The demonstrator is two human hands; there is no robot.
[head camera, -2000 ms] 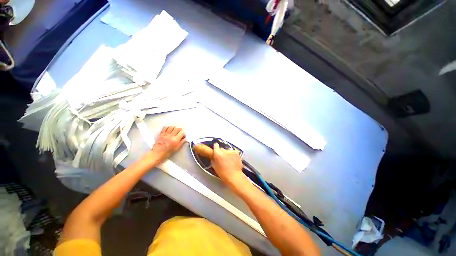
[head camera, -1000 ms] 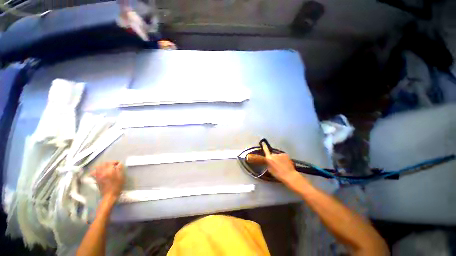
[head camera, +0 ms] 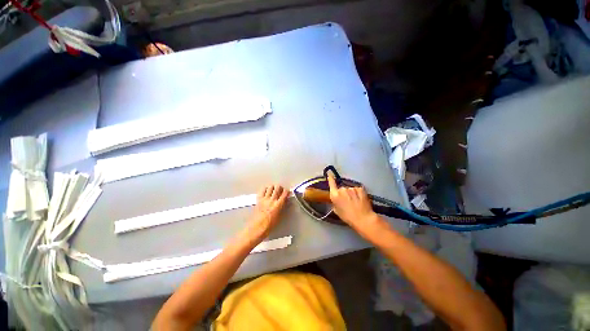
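A folded white strip (head camera: pixel 181 214) lies across the table. My left hand (head camera: pixel 270 205) rests on its right end, fingers close together; whether it grips the strip I cannot tell. My right hand (head camera: pixel 350 202) holds the brown handle of the steam iron (head camera: pixel 316 202), whose pointed tip faces left beside my left fingertips and the strip's end. Finished strips (head camera: pixel 155 267) lie at the near edge, partly behind my left forearm. Farther back are a thick white stack (head camera: pixel 174 127) and a flat, wider strip (head camera: pixel 162 161).
Tied bundles of white strips (head camera: pixel 55 245) lie at the left of the pale blue table (head camera: pixel 297 77). A blue hose (head camera: pixel 453 225) trails right from the iron. A dark padded bolster (head camera: pixel 39 48) stands behind. White scraps (head camera: pixel 409 142) lie past the table's right edge.
The view has turned and shifted. My left hand has moved from the bundle side to the strip's right end, beside the iron. My right hand still holds the iron.
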